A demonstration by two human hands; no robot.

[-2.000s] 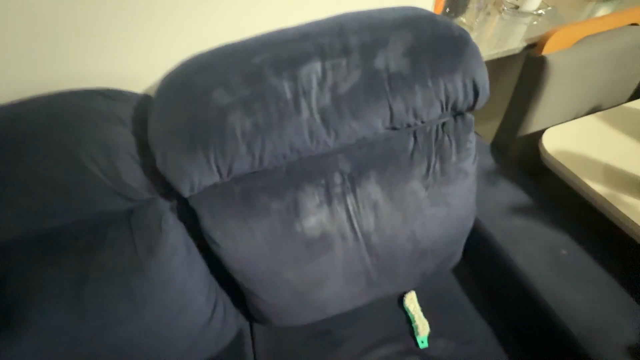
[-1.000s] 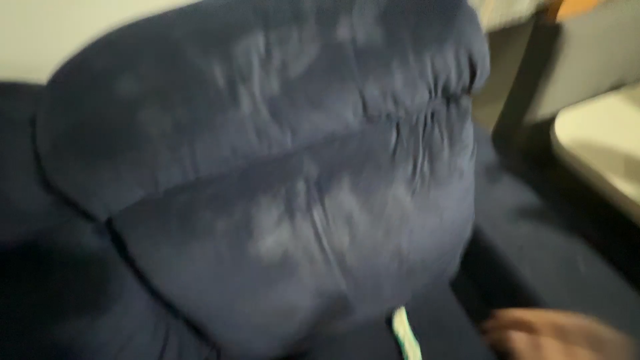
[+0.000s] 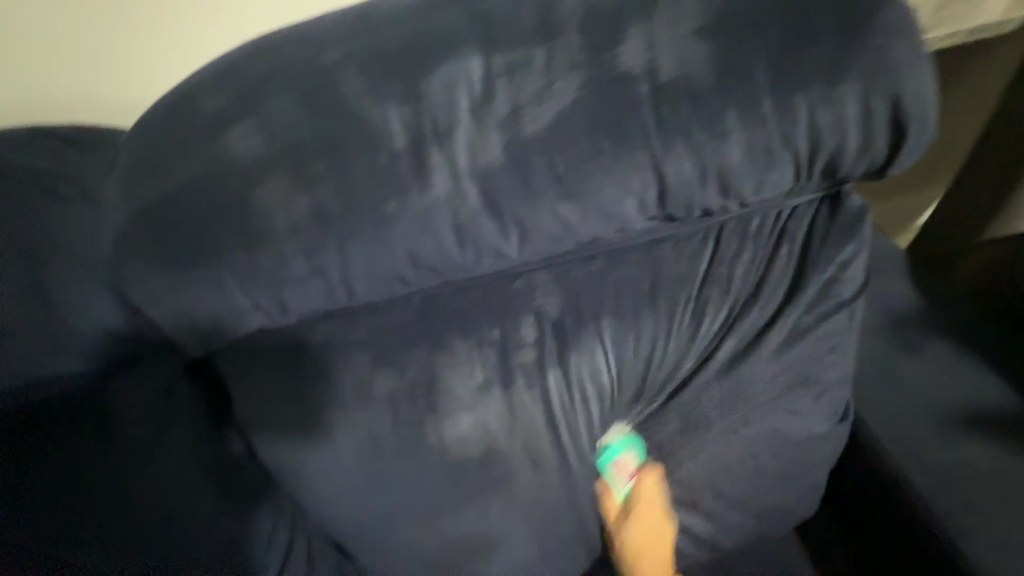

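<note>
My right hand (image 3: 642, 524) is closed around the green handle of a small brush (image 3: 622, 460) with pale bristles. The bristles press into the lower part of a dark blue velvet sofa back cushion (image 3: 496, 416), and folds in the fabric fan up and right from that spot. Lighter smudged patches show on this part and on the padded upper roll (image 3: 512, 144) of the backrest. The hand and the brush are somewhat blurred. My left hand is out of the frame.
Another dark sofa section (image 3: 56, 248) adjoins on the left. A pale wall (image 3: 184, 48) rises behind the backrest. On the right lies the dark armrest (image 3: 936, 376), with part of a light surface (image 3: 968, 20) at the top right corner.
The brush lay on the seat in the earlier frames; my right hand has taken hold of it and brought it against the cushion. The view has moved closer to the backrest.
</note>
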